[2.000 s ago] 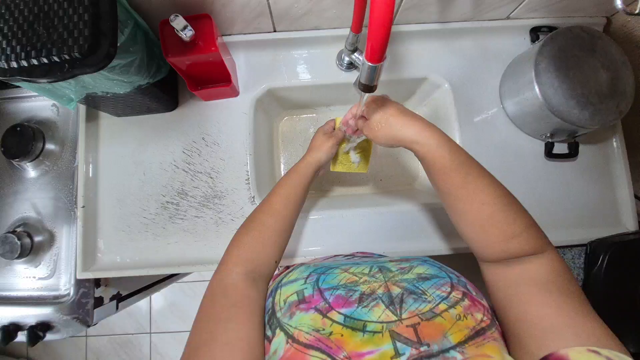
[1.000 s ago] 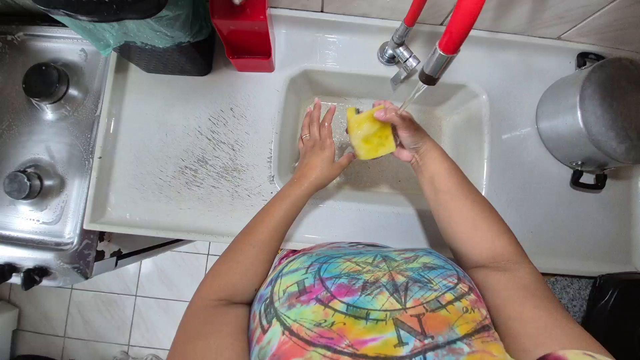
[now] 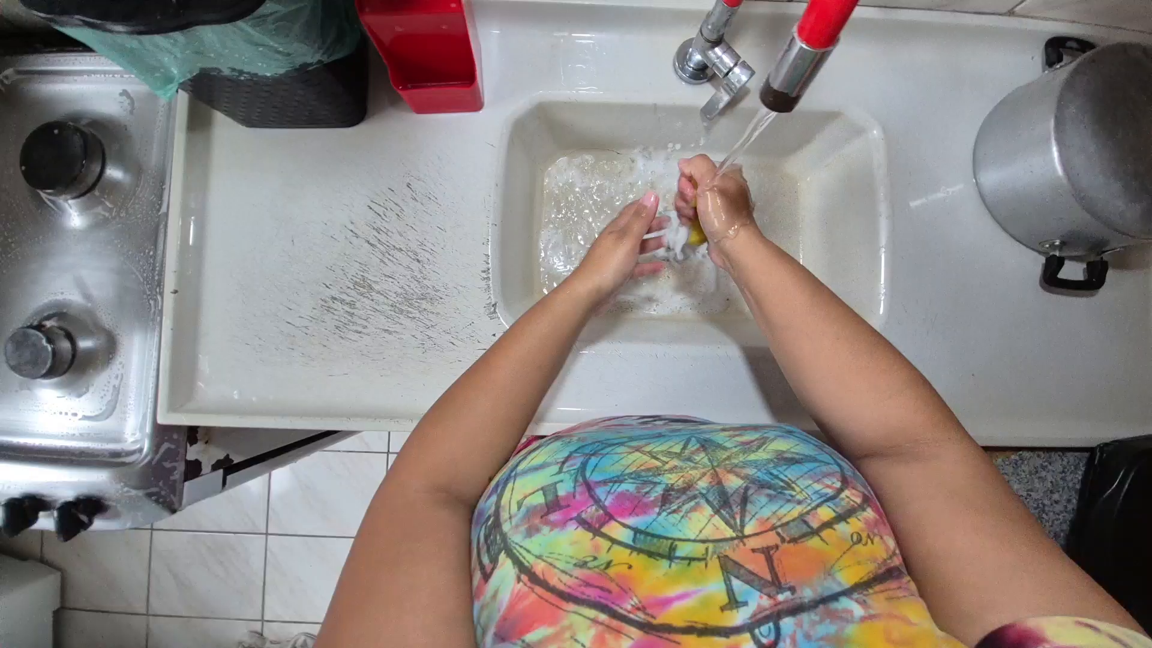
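Note:
My right hand [image 3: 717, 202] is closed around a yellow sponge [image 3: 697, 235], of which only a small part shows, with white foam beside it. Water runs from the faucet spout [image 3: 792, 76] onto this hand. Just to the left, my left hand [image 3: 627, 241] is held over the sink basin [image 3: 846, 207] with its fingers apart and nothing seen in it. Foamy water covers part of the basin floor.
A metal pot [image 3: 1053, 153] with black handles stands at the right. A red plastic holder [image 3: 441, 72] and a black bin [image 3: 297, 85] with a green bag stand at the back left. The stove [image 3: 81, 396] adjoins the scratched counter [image 3: 270, 306].
The sponge, spread flat in my right hand one second ago, is now mostly hidden in its closed fingers. More foamy water shows in the basin.

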